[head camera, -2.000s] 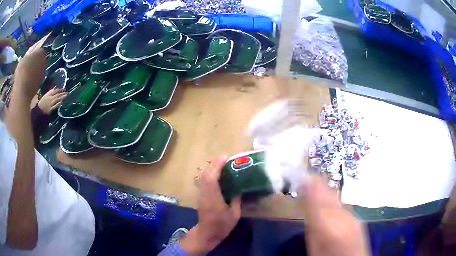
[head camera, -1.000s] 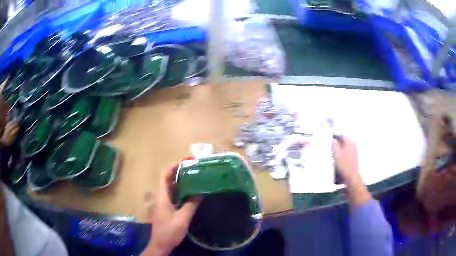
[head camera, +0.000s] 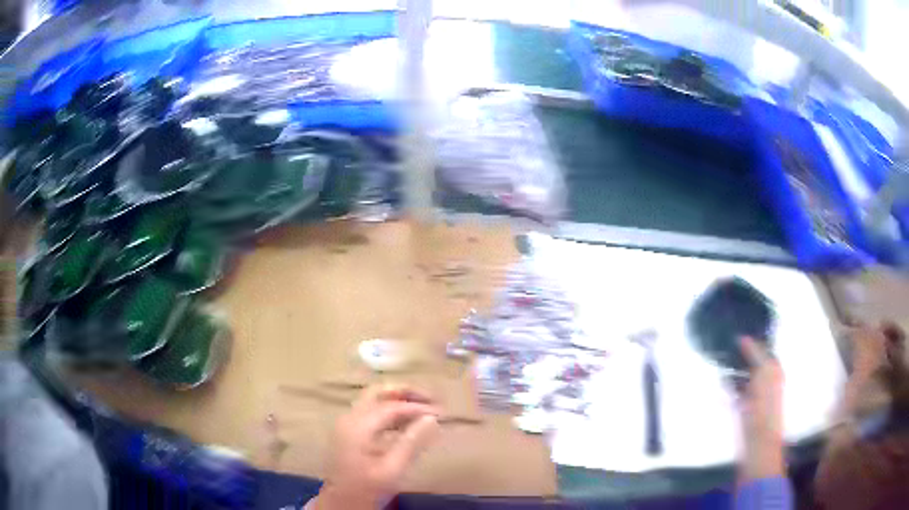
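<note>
The picture is blurred. My right hand (head camera: 762, 393) is on the lower edge of a dark green housing (head camera: 731, 321) at the white sheet's right part. My left hand (head camera: 379, 443) is over the cardboard sheet (head camera: 299, 319), fingers curled; whether it holds something small is too blurred to tell. The small white glue cup (head camera: 384, 354) stands just beyond it. The black-handled tool (head camera: 651, 393) lies on the white sheet (head camera: 598, 279), left of the housing. A pile of silver badges (head camera: 528, 349) lies between the cardboard and the white sheet.
Green housings (head camera: 150, 309) are stacked at the left. A clear bag of badges (head camera: 498, 149) stands by the metal post (head camera: 414, 139). Blue bins (head camera: 658, 110) are behind. A person's white sleeve (head camera: 45, 438) is at the lower left; another person's hands (head camera: 872, 364) are at the right edge.
The housing has gone from my left hand to the white sheet under my right hand. My right hand has left the tool, which now lies on the sheet. The view has shifted.
</note>
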